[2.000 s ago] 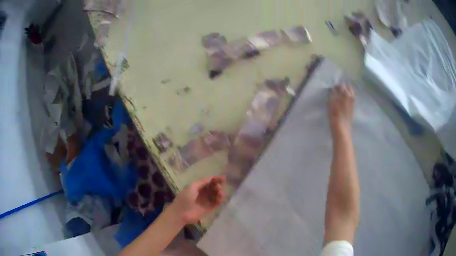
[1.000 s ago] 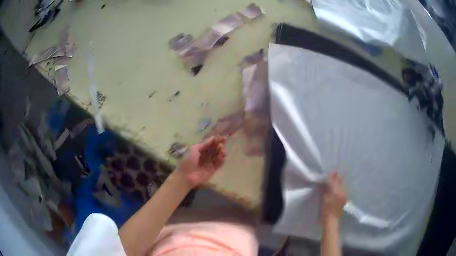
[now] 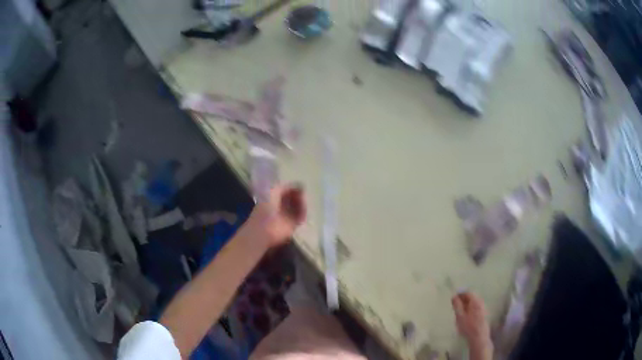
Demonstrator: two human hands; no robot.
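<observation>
My left hand (image 3: 281,211) is at the table's near edge, beside pinkish offcuts (image 3: 264,169); its fingers are curled and blurred, and I cannot tell if they hold anything. My right hand (image 3: 471,316) is low over the table, left of the dark cut panel (image 3: 577,302); its fingers look curled, and what is in them is unclear. The panel's top shows bare black, with its lower part cut off by the frame. A narrow white strip (image 3: 329,225) lies between my hands and reaches the edge.
Pinkish offcuts (image 3: 496,225) lie above my right hand. Grey-white folded pieces (image 3: 450,53) and a round dish (image 3: 307,22) lie at the far side. A white sheet (image 3: 619,183) is at the right. Scraps and blue plastic (image 3: 163,184) lie below the table edge.
The view has swung left along the table. The white-grey sheet that covered the dark panel is no longer seen on it. My right hand, earlier on that sheet, is now left of the panel.
</observation>
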